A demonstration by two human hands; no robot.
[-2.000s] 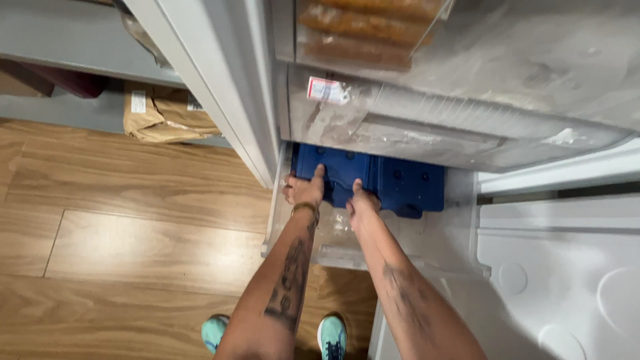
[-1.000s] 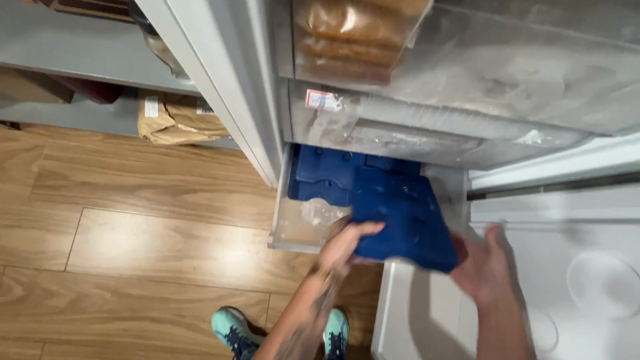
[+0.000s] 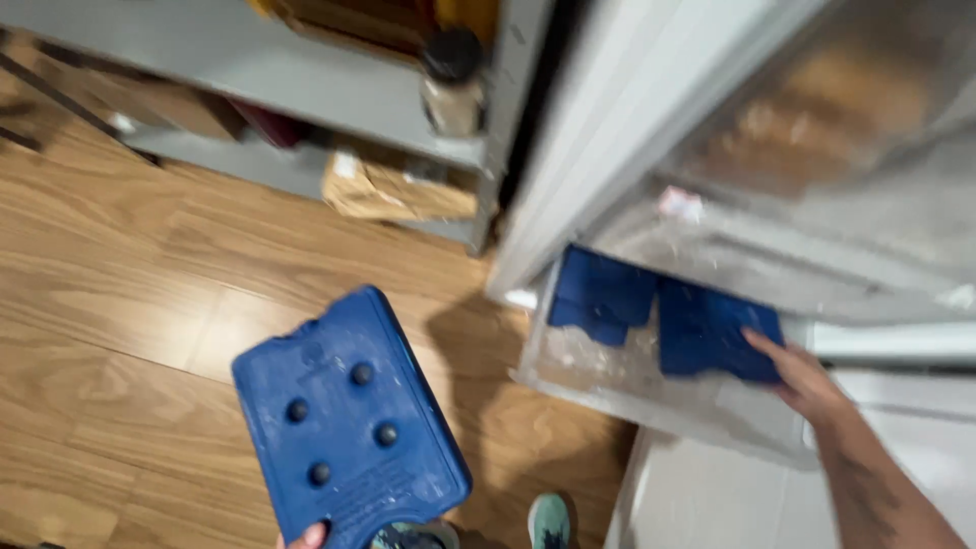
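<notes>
A flat blue plastic ice pack (image 3: 351, 427) with several round dimples is gripped at its bottom corner by my left hand (image 3: 306, 536), out over the wood floor. Inside the pulled-out clear freezer drawer (image 3: 595, 396) lie more blue ice packs: one group (image 3: 602, 293) at the left and another ice pack (image 3: 713, 328) at the right. My right hand (image 3: 797, 377) reaches into the drawer with its fingers on the right ice pack's edge; whether it grips the pack is unclear, as the thumb is hidden.
Above the open drawer are closed frosted drawers (image 3: 808, 236), one with brown food inside. The white freezer door (image 3: 907, 450) stands at the lower right. At upper left, a grey metal shelf (image 3: 305, 84) holds a jar (image 3: 454, 84) and a brown paper package (image 3: 396, 183). My shoes (image 3: 549, 522) are below.
One blue ice pack has left the drawer and is now in my left hand, off to the left. My right hand is back inside the drawer at another pack. The view has swung left.
</notes>
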